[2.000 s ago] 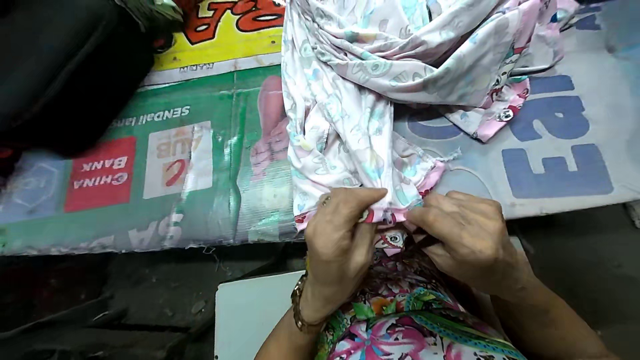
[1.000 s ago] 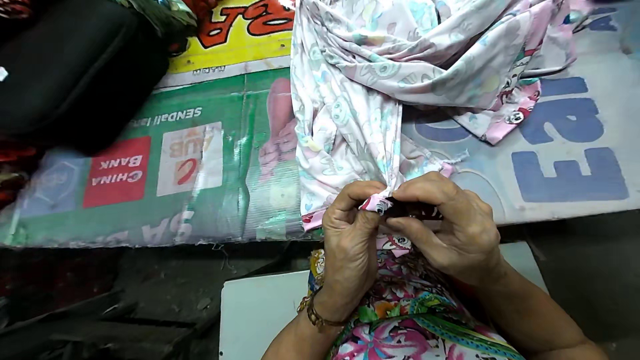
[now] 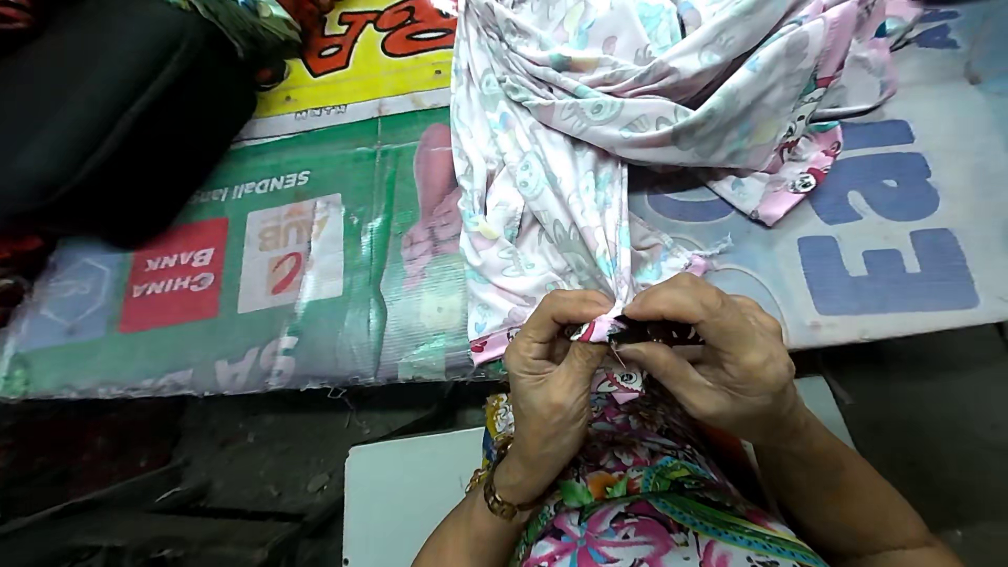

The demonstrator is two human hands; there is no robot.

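Observation:
A pale pink printed fabric [image 3: 543, 197], wrong side mostly outward, lies in folds over the table and hangs toward me. My left hand [image 3: 555, 378] pinches its gathered pink hem between thumb and forefinger. Close beside it on the right, my right hand [image 3: 713, 354] has thumb and forefinger at the same hem, with a small dark thing between them whose kind I cannot tell. A thin thread or pin-like piece shows just below the pinched cloth. A bracelet [image 3: 500, 496] circles my left wrist.
Printed tarpaulin sheets, one green [image 3: 331, 165] and one whitish with blue letters [image 3: 890, 291], cover the table. A black padded thing [image 3: 118, 110] stands at the upper left, beside a yellow printed sheet [image 3: 378, 47]. A white board [image 3: 409, 488] lies below the table edge, near my floral-clothed lap.
Two seconds ago both hands held the hem spread nearly flat; now the cloth is gathered into a bunch at my left fingers. The dark small thing shows at my right fingers.

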